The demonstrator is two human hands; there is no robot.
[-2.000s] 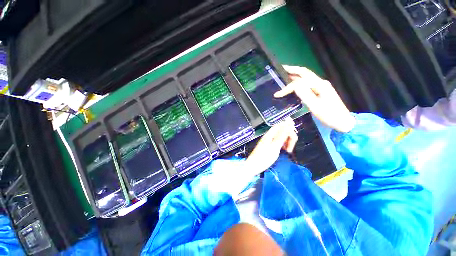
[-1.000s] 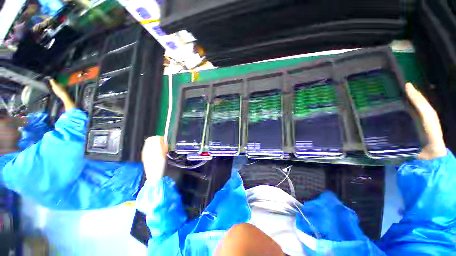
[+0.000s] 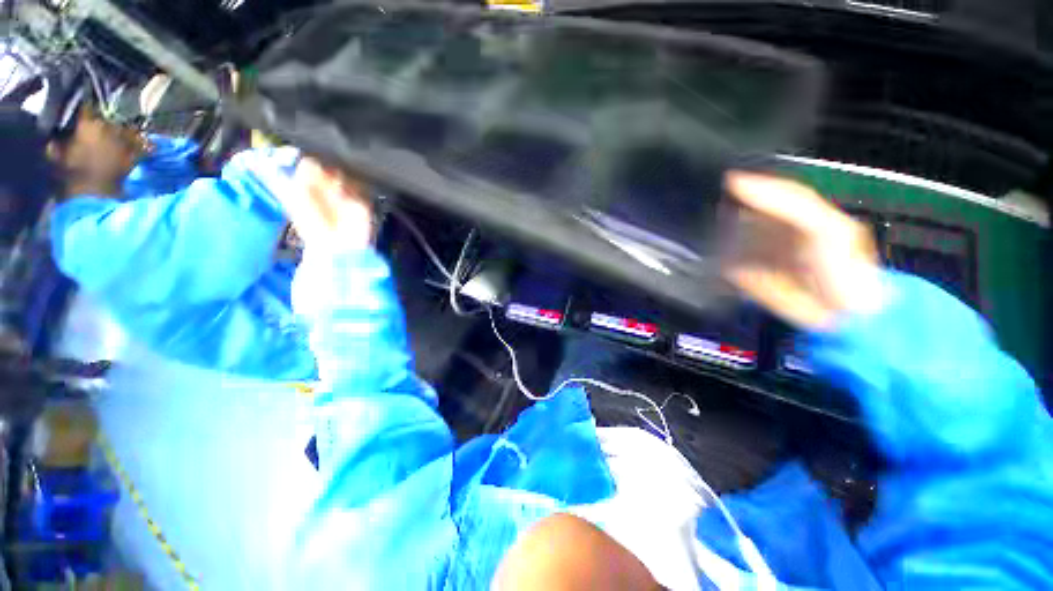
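Note:
A black phone tray (image 3: 520, 139), motion-blurred, is raised and tilted between my hands. Its slots look dark, with a pale streak near the lower right; I cannot tell what they hold. My left hand (image 3: 333, 210) grips its lower left end. My right hand (image 3: 803, 248) holds its right end. Beneath the tray, the bottom ends of several smartphones (image 3: 624, 327) show in a row, with red and white strips; the rest of them is mostly hidden. A thin white test lead (image 3: 520, 375) hangs in loops below, its end loose near my smock.
Another person in a blue smock (image 3: 173, 260) is close on the left, near my left hand. A green bench mat (image 3: 1010, 271) shows at the right. Dark stacked trays (image 3: 924, 104) stand behind. A pale surface with a yellow line lies at the lower left.
The phone tray has been lifted off the mat and moved up and left, between both hands. The row of phone ends below it has come into view. The camera view has shifted.

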